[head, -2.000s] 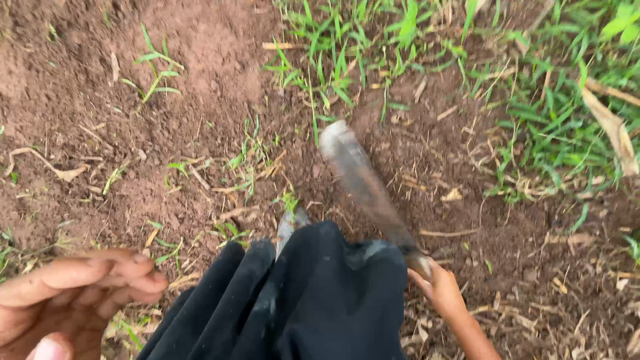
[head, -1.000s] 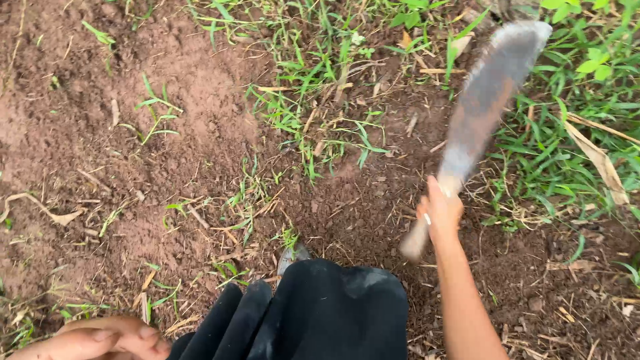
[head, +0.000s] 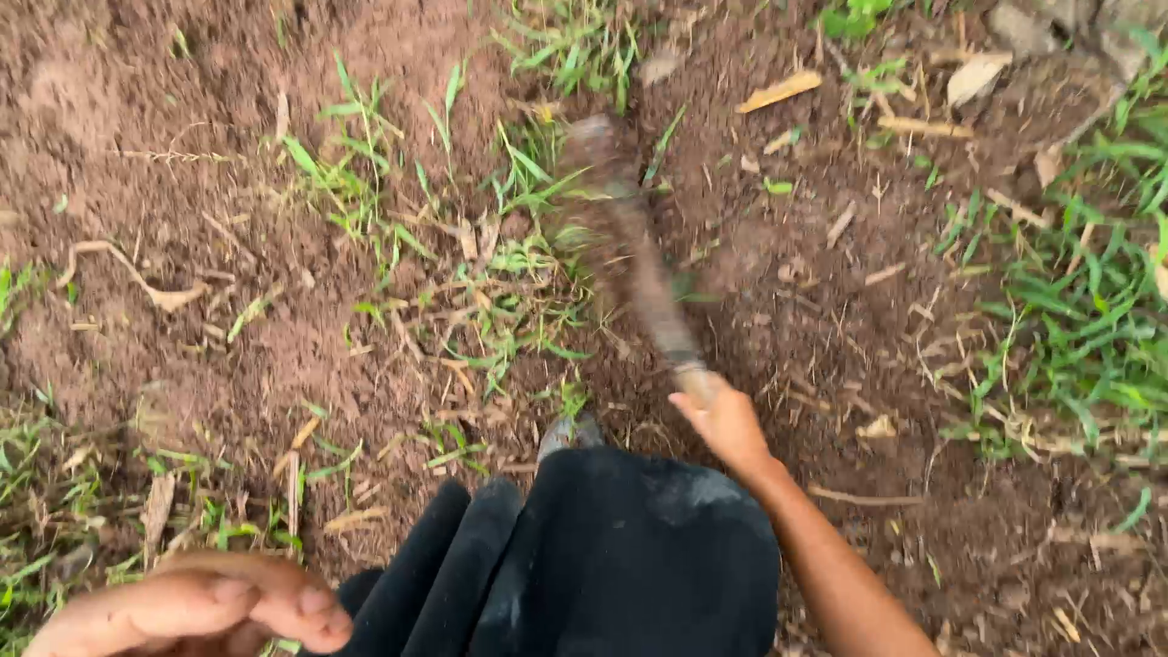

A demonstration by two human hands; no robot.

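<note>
My right hand point(head: 725, 424) grips the handle of a machete point(head: 639, 265), right of my knee. Motion blurs the broad, dirt-coloured blade, which points up and left across the soil, its tip beside a tuft of grass point(head: 529, 169). Cut or loose grass point(head: 520, 301) lies left of the blade. At the lower left, my left hand point(head: 196, 607) hangs above the ground with its fingers curled and nothing visible in them; its lower part is out of frame.
Dark dusty cloth point(head: 630, 547) covers my bent leg at the bottom centre, and a shoe tip point(head: 570, 431) shows just beyond it. Thicker grass point(head: 1095, 319) grows at the right. Dry stalks, leaf bits and small weeds point(head: 356, 173) are scattered over reddish soil.
The machete has swung from the upper right, over the grass, to the left and down near the soil ahead of my knee. More of my left hand shows than one second ago.
</note>
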